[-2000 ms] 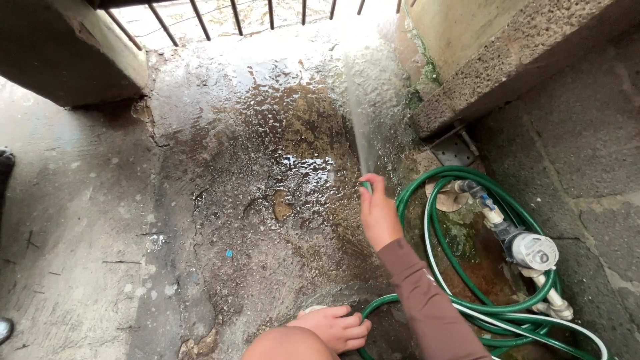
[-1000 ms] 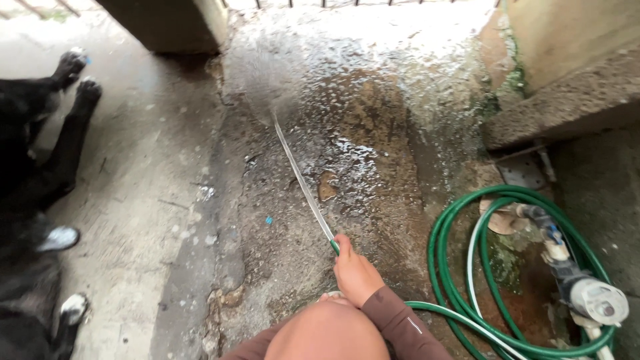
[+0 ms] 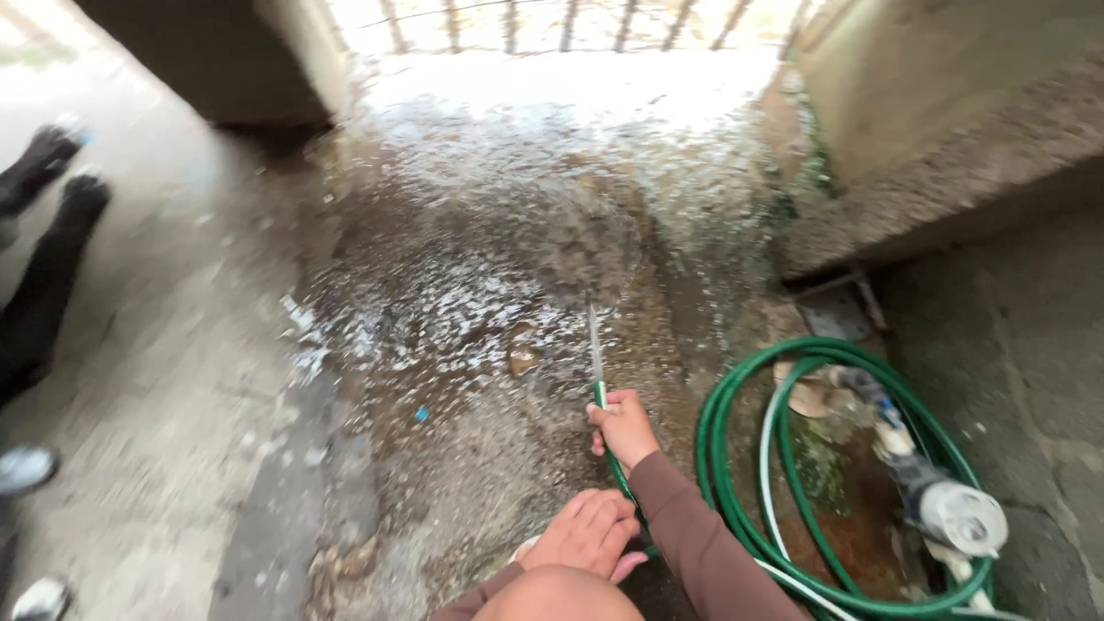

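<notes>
My right hand (image 3: 623, 429) is closed around the end of a green garden hose with a white stripe (image 3: 601, 395). Water jets from the hose end onto the wet concrete floor (image 3: 483, 216). Below and to the left, my left hand (image 3: 582, 533) lies over my bent knee, beside the hose; whether its fingers touch the hose cannot be told. The rest of the hose lies in green coils (image 3: 712, 448) at the right, around a water meter with pipes (image 3: 962, 517).
A black dog's legs (image 3: 52, 259) stretch in at the left edge. A dark pillar (image 3: 259, 69) stands at the upper left, metal bars (image 3: 567, 26) at the top, a rough concrete ledge (image 3: 949, 181) at the right. A small blue scrap (image 3: 422, 415) lies on the floor.
The water jet has swung from the upper left to nearly straight ahead since one second ago. My left hand, mostly hidden then, shows again over the knee.
</notes>
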